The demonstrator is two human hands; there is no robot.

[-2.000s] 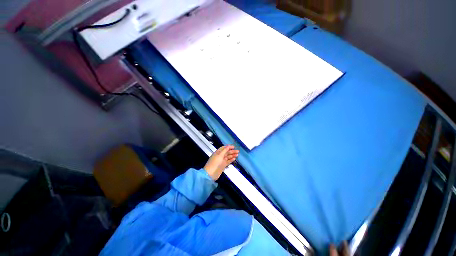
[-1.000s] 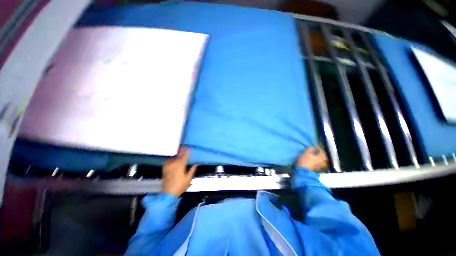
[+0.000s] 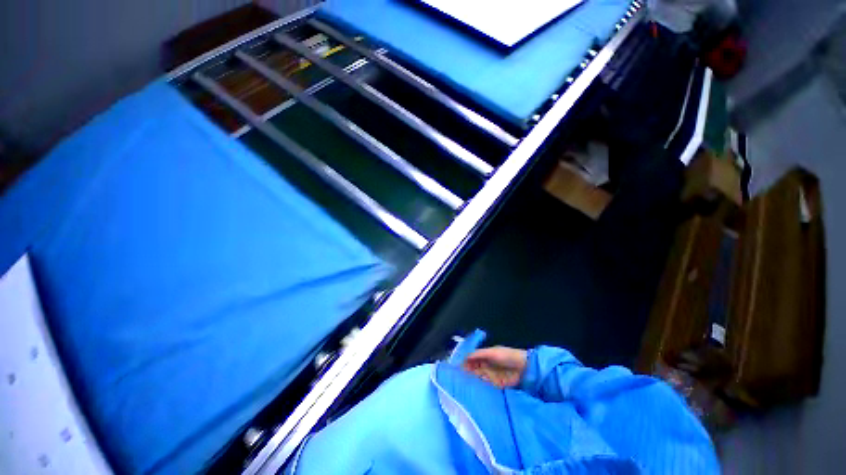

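Note:
A white panel [image 3: 42, 380] lies on a blue padded carrier [image 3: 204, 278], cut off by the lower left edge of the picture. A second white panel [image 3: 510, 14] with a thin dark edge lies on another blue carrier [image 3: 445, 56] at the top. My right hand [image 3: 498, 364] is beside the front of my blue smock, off the conveyor, with its fingers partly hidden by a raised flap of blue cloth; I cannot tell whether it grips the cloth. My left hand is out of view.
Metal rollers [image 3: 362, 148] cross the gap between the carriers. A silver conveyor rail [image 3: 436, 250] runs diagonally beside me. Brown cardboard boxes [image 3: 779, 288] stand on the right, and an open box [image 3: 575, 190] lies beyond the rail. A blurred figure, possibly a person, is at top right.
The view has swung right along the conveyor. My right hand has left the carrier's corner and come back to my smock. My left hand has gone out of view.

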